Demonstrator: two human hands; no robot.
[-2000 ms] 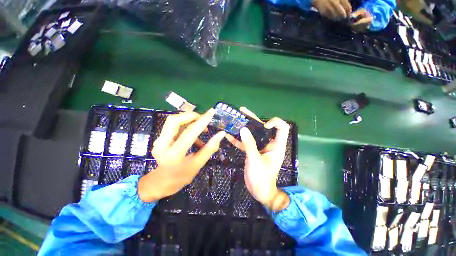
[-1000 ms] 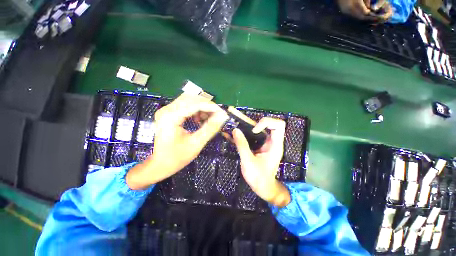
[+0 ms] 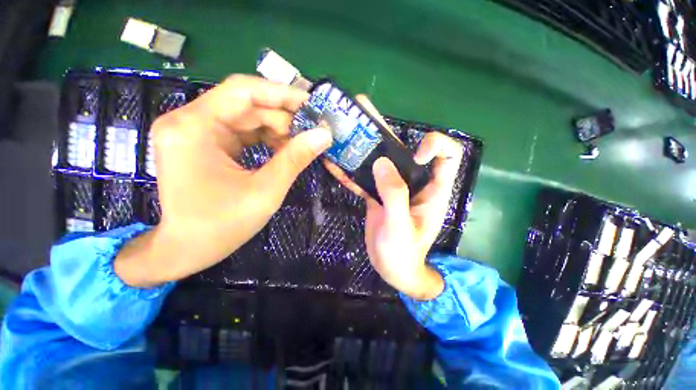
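A black phone housing [image 3: 408, 169] with a blue-green circuit board [image 3: 352, 141] in it is held tilted above the black blister tray [image 3: 305, 288]. My right hand [image 3: 404, 217] grips its lower right end, thumb on the black part. My left hand [image 3: 229, 171] is at the upper left end, thumb and finger pinched at the board's edge. Whether it grips the phone or a small part there is hidden by the fingers. Pale keypads [image 3: 120, 146] lie in the tray's left pockets.
Two display modules lie behind the tray, one at the left [image 3: 153, 36] and one [image 3: 278, 67] near the phone. A partly assembled phone [image 3: 594, 126] and another small dark unit [image 3: 675, 149] lie on the green bench at the right. A right-hand tray [image 3: 553, 244] holds long white pieces.
The view has moved closer and lower. The phone's board face, mostly covered a second ago, now shows widely. My left hand has shifted off it toward the upper left edge.
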